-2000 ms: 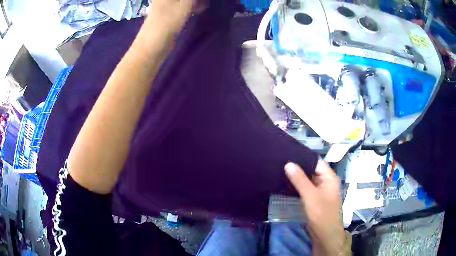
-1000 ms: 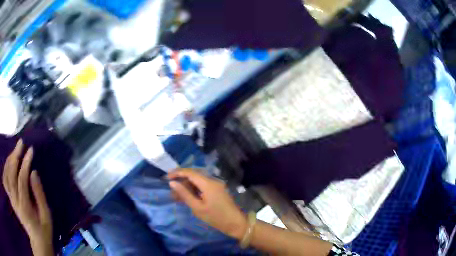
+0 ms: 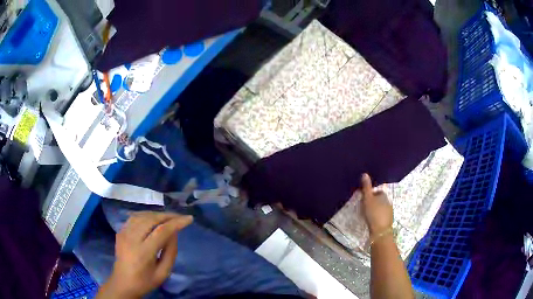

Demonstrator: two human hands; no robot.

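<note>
A dark purple cut panel (image 3: 345, 157) lies flat across a speckled cream sack or cloth at the right. My right hand (image 3: 379, 213) reaches up to the panel's front edge, its index fingertip on the edge; whether it pinches the cloth is not clear. My left hand (image 3: 143, 251) is over my lap, empty, fingers loosely bent, away from the panel. A white tape (image 3: 87, 172) hangs from the machine over the table edge, its end beyond my left hand. More purple cloth (image 3: 23, 233) lies at the far left.
The white and blue machine (image 3: 58, 70) is at the upper left. Purple cloth (image 3: 181, 23) overhangs the blue-edged table (image 3: 175, 70). The speckled sack (image 3: 310, 87) bears another purple piece behind. Blue crates (image 3: 456, 233) stand at the right, and a white strip (image 3: 310, 268) lies low in the middle.
The view has swung right. My right hand has let go of the white tape and moved right to the purple panel. My left hand has left the purple cloth and is over my lap.
</note>
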